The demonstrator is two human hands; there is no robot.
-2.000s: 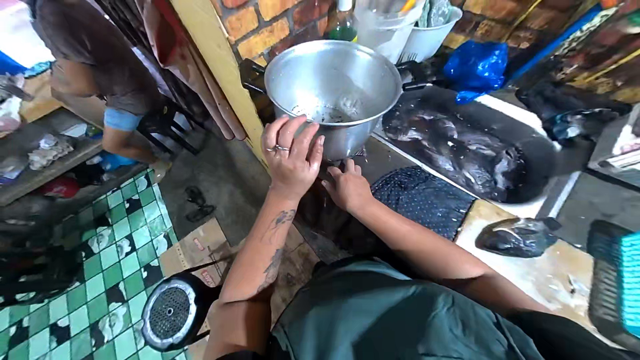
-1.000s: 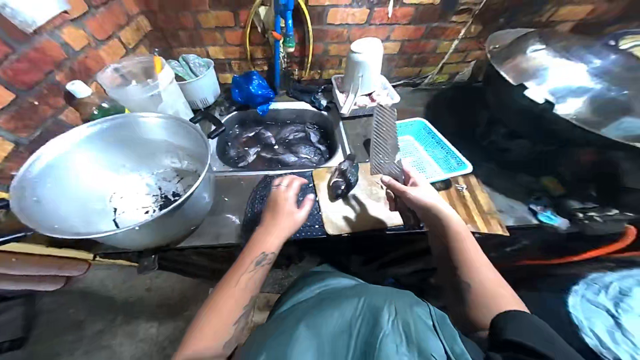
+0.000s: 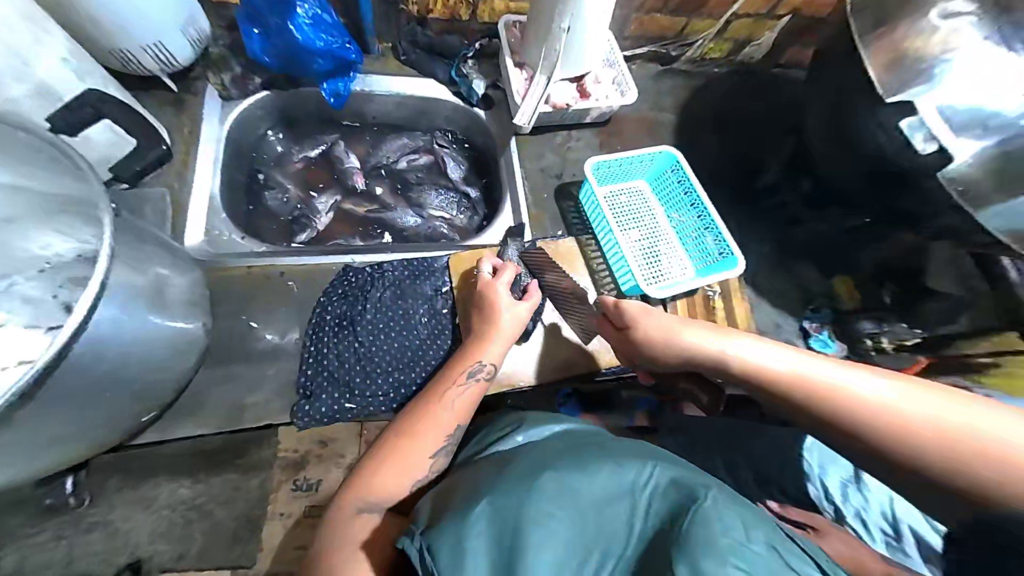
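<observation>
My left hand [image 3: 500, 300] grips a dark fish [image 3: 520, 276] on a light cutting board [image 3: 574, 352]. In my right hand [image 3: 640, 332] is a broad metal blade with a ridged face [image 3: 560, 292], its far end against or just beside the fish; the handle is mostly hidden by the fingers. Left of the board lies a dark dotted cloth [image 3: 380, 344]. Behind it, a steel sink [image 3: 206, 200] holds dark water and several dark fish [image 3: 436, 204]. A turquoise and white plastic basket [image 3: 704, 216] sits to the right of the board, partly over a dark basket.
A large aluminium pot [image 3: 152, 320] stands at the left. A blue plastic bag [image 3: 300, 40] hangs over the sink's back rim. Behind is a white basket [image 3: 616, 100] with pale pieces. A big metal lid or pan [image 3: 960, 88] is at the right. Another person's hand [image 3: 824, 528] shows at lower right.
My left hand was on the dotted cloth and now grips the fish on the board. The ridged blade, held upright before, is now lowered to the fish. The view has moved closer to the board.
</observation>
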